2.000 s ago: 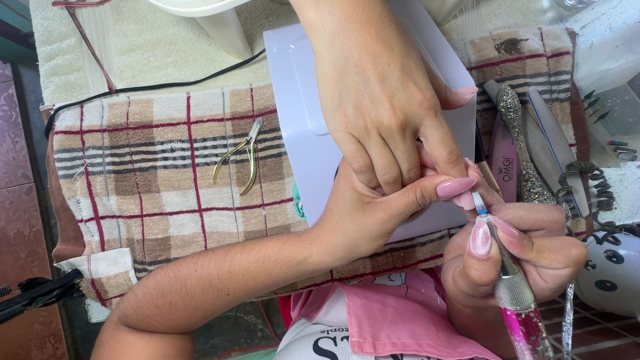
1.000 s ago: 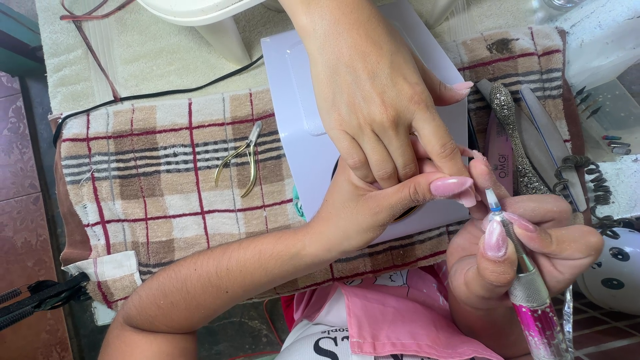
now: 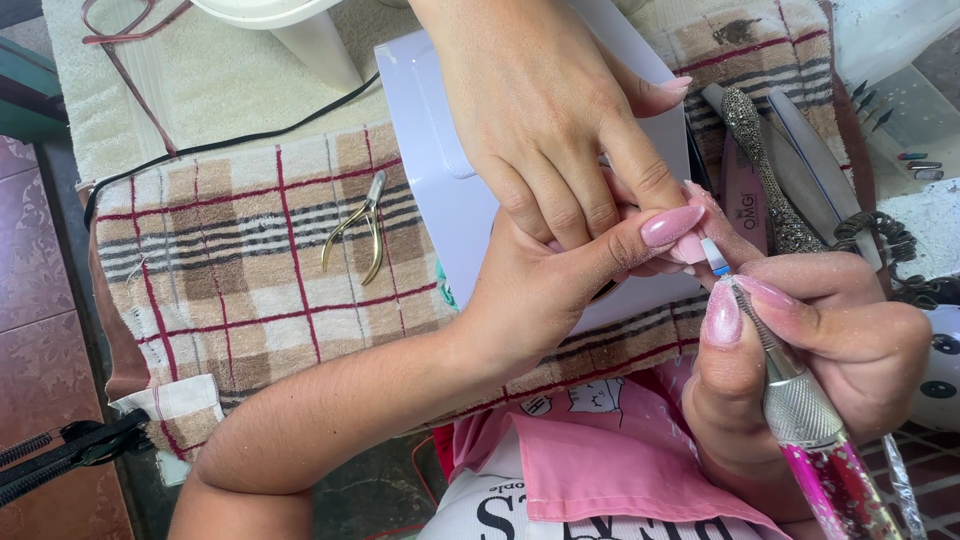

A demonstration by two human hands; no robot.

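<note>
My left hand (image 3: 555, 277) holds the fingers of another person's hand (image 3: 540, 127), which reaches in from the top edge. My thumb lies by a fingertip with a pale pink nail (image 3: 688, 249). At the right, my right hand (image 3: 817, 337) grips an electric nail drill handpiece (image 3: 804, 409) with a knurled metal collar and a glittery pink body. Its pale bit (image 3: 711, 253) with a blue band is at the edge of that nail; whether they touch cannot be told. Fine white dust covers my fingers. Gold-handled cuticle nippers (image 3: 366, 225) lie to the left.
A plaid towel (image 3: 255, 300) lies under a white, box-like device (image 3: 420, 127). At the right are nail files (image 3: 814, 161), a glittery handle (image 3: 750, 139), a coiled cord (image 3: 892, 240) and a container of drill bits (image 3: 911, 112). A black cord (image 3: 247, 139) crosses the upper left.
One second ago the bit stood a little apart from the nail; now it is back up and left against or beside it. My left hand keeps its hold on the other person's fingers.
</note>
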